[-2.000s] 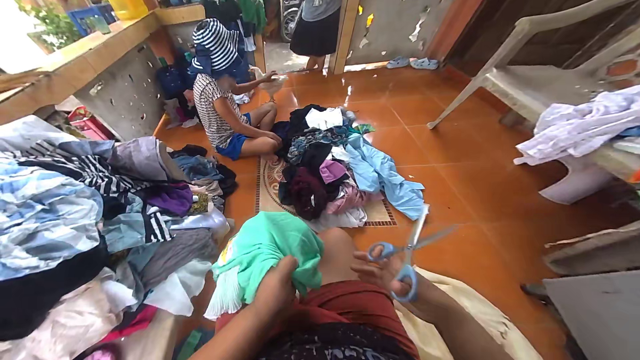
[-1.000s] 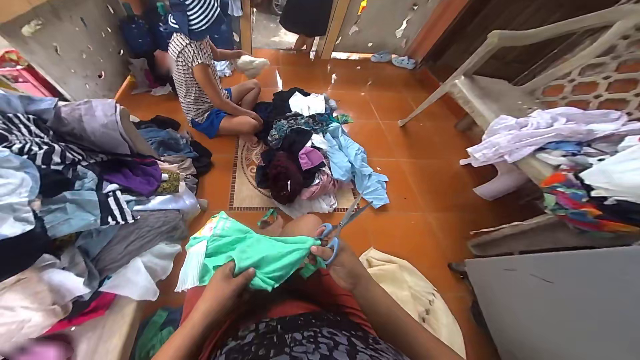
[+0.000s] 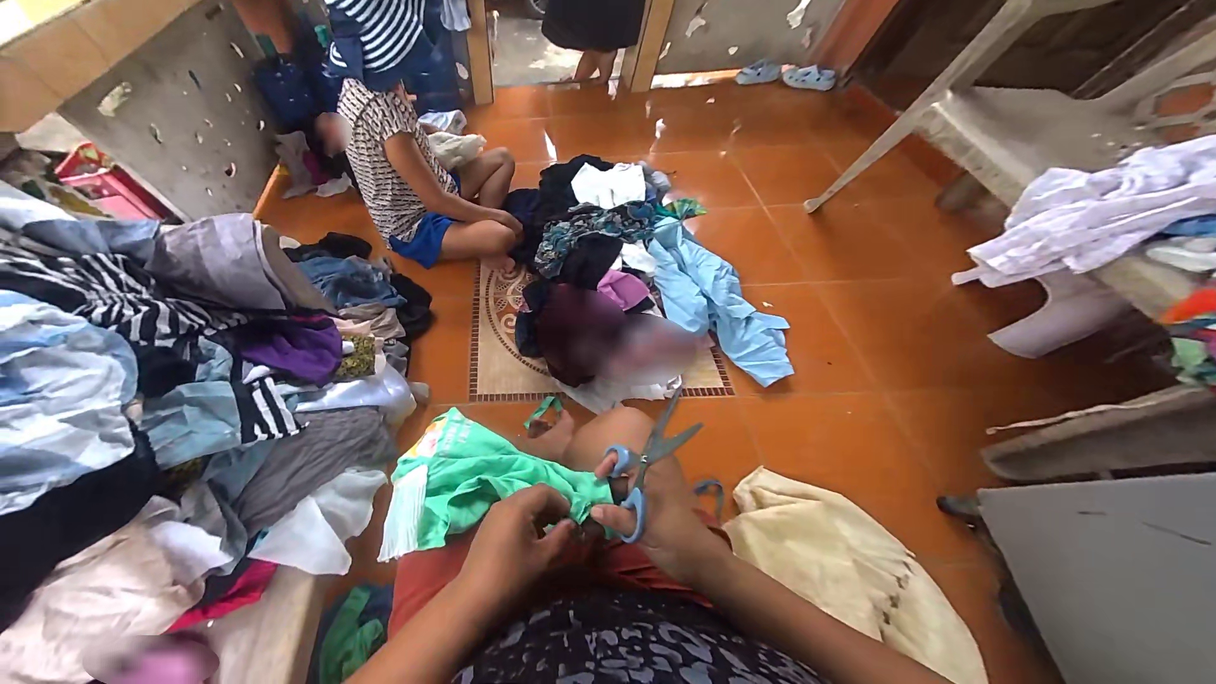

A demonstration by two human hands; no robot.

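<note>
My left hand (image 3: 522, 537) pinches the edge of a green cloth garment (image 3: 484, 475) with white fringe, which lies over my lap and hangs to the left. Close beside it, my right hand (image 3: 655, 518) has its fingers in the light blue handles of a pair of scissors (image 3: 648, 461). The scissors' blades are spread and point up and away from me, clear of the cloth. The thumb and fingers of my right hand are also at the garment's right end; whether they grip it is unclear.
A person (image 3: 404, 171) sits cross-legged by a clothes pile (image 3: 608, 256) on the tiled floor (image 3: 817, 313). More clothes (image 3: 285, 427) are heaped at left. Cream cloth (image 3: 836, 560) lies at right, near a grey panel (image 3: 1092, 570) and a plastic chair (image 3: 1026, 123). Another person stands beyond.
The green garment, spread between my hands a second ago, is now bunched more at its right end. My left hand has moved nearer my right hand. The view has shifted.
</note>
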